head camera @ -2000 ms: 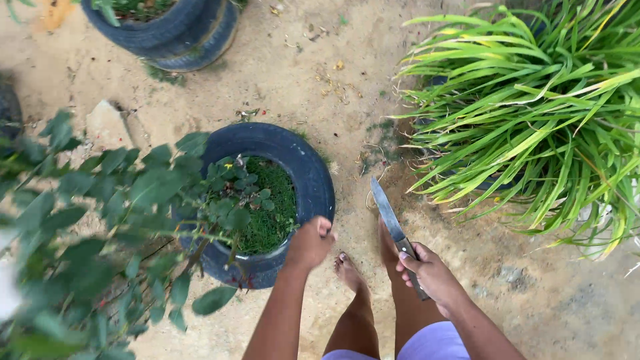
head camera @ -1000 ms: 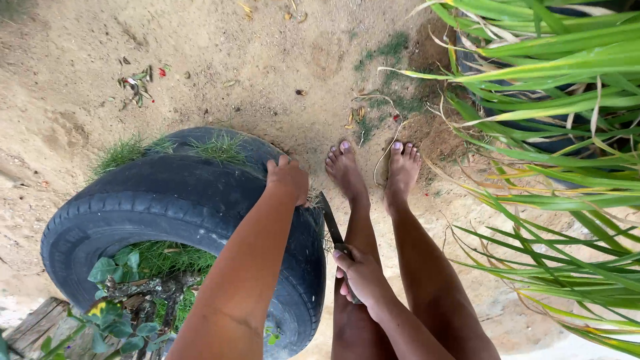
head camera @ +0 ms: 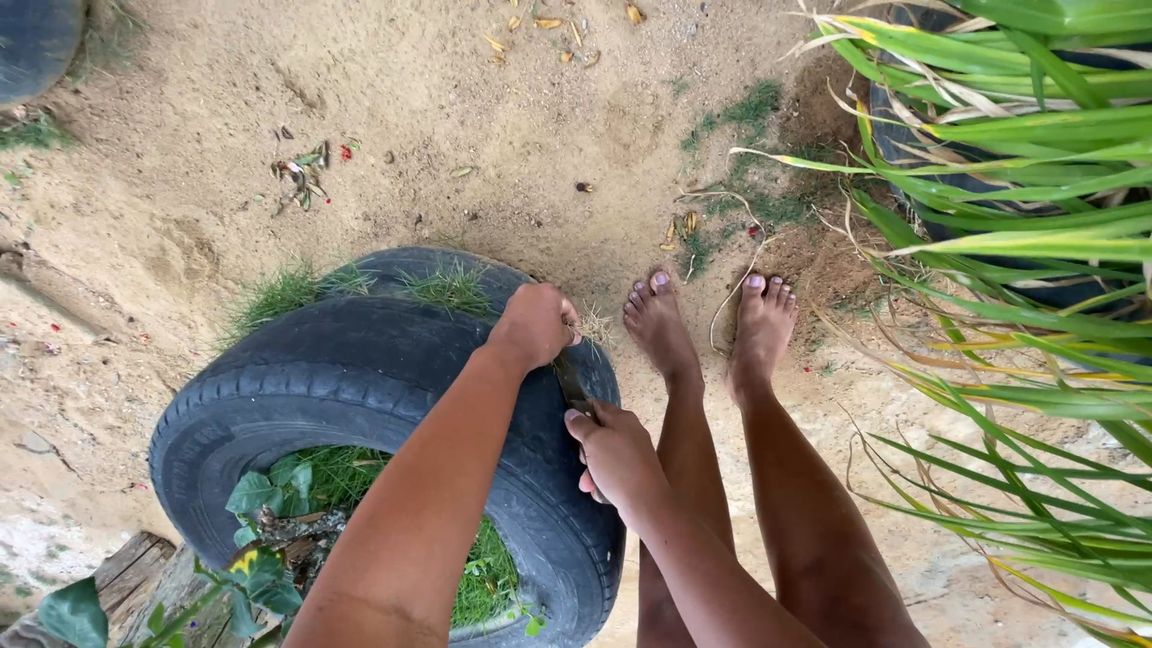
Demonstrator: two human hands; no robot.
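My left hand (head camera: 537,326) is closed on a tuft of dry grass (head camera: 591,328) at the side of a black tire planter (head camera: 333,360). Just below it, my right hand (head camera: 619,454) grips a knife (head camera: 574,389) by the handle, its blade pointing up toward the tuft and the tip hidden near my left fingers. Green grass (head camera: 447,288) grows from the groove around the tire, and more grass with a leafy, woody-stemmed plant (head camera: 297,531) fills its middle.
My bare feet (head camera: 661,324) stand on sandy ground right of the tire. A long-leaved plant (head camera: 1035,225) spreads along the right side. Wooden boards (head camera: 135,576) lie at the lower left, and part of another tire (head camera: 36,49) shows at the upper left.
My left hand, a closed fist above the tire's edge two seconds ago, is now down at its side holding dry grass. The knife has come to the tire beside it. The view has moved closer.
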